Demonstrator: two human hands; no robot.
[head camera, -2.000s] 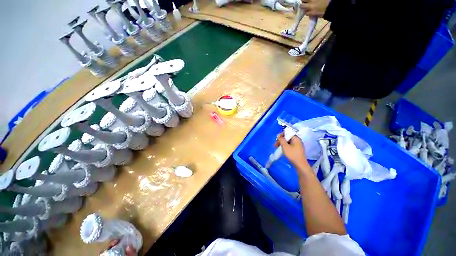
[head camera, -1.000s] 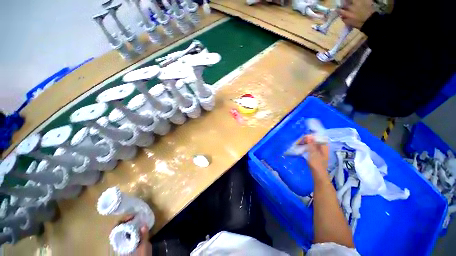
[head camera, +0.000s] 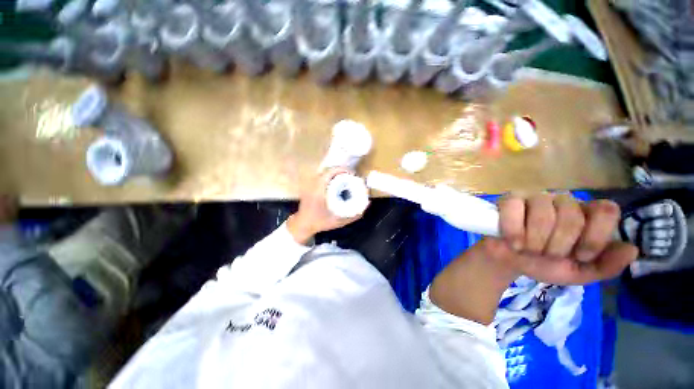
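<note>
My left hand (head camera: 313, 209) is closed around a grey-white tube body (head camera: 351, 142) at the bench's front edge, with one round holed rim facing up. My right hand (head camera: 559, 235) grips a grey-white stem (head camera: 449, 205) and holds it level above the bench edge and crate. The stem's narrow end points left, close to the tube body but apart from it. Its wide foot end (head camera: 656, 232), with dark strap-like markings, shows right of my hand. A small white item (head camera: 414, 160), perhaps the glue bottle, lies on the bench.
Rows of assemblies (head camera: 327, 45) line the bench's back edge. Another tube body (head camera: 129, 156) lies left. A yellow ring (head camera: 520, 134) and a pink-red item (head camera: 493, 137) lie right. The blue crate (head camera: 593, 334) holds loose stems and whitish plastic. A person in grey (head camera: 46, 304) is at lower left.
The view has swung downward. My right hand has come out of the crate with a stem and brought it towards the tube body. My left hand still holds a tube body.
</note>
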